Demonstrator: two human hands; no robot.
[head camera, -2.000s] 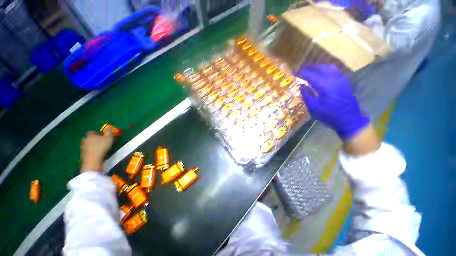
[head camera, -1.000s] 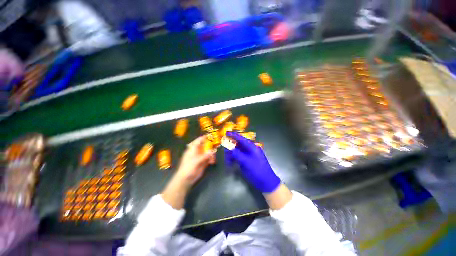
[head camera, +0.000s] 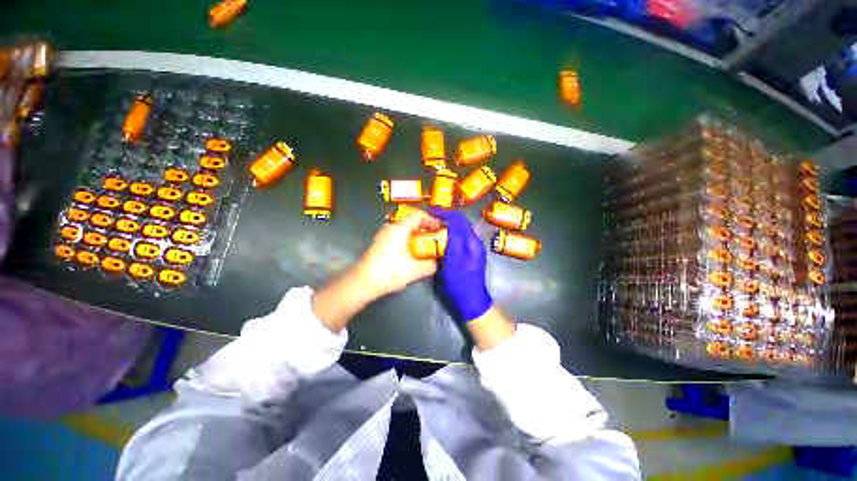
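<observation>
My bare left hand (head camera: 393, 258) holds an orange component (head camera: 428, 245) on its side, just above the dark bench. My right hand (head camera: 462, 263), in a purple-blue glove, touches the right end of the same component; its fingertips are partly hidden. Loose orange components lie in a cluster just beyond my hands, one with a white label (head camera: 403, 191). A clear blister tray (head camera: 216, 246) lies flat at left, its nearer rows filled with upright orange parts, and one component (head camera: 137, 118) lies on its side on the tray's far part.
A tall stack of filled trays (head camera: 658, 254) stands at right. Beyond the white rail (head camera: 319, 92), the green conveyor (head camera: 404, 47) carries scattered orange parts. A blue bin is at the top right. A person's pink sleeve (head camera: 66, 357) is at the left edge.
My hands have come together from the conveyor and the tray stack to the bench front. Since one second ago the view has tilted down, and the held component is now clear between my hands.
</observation>
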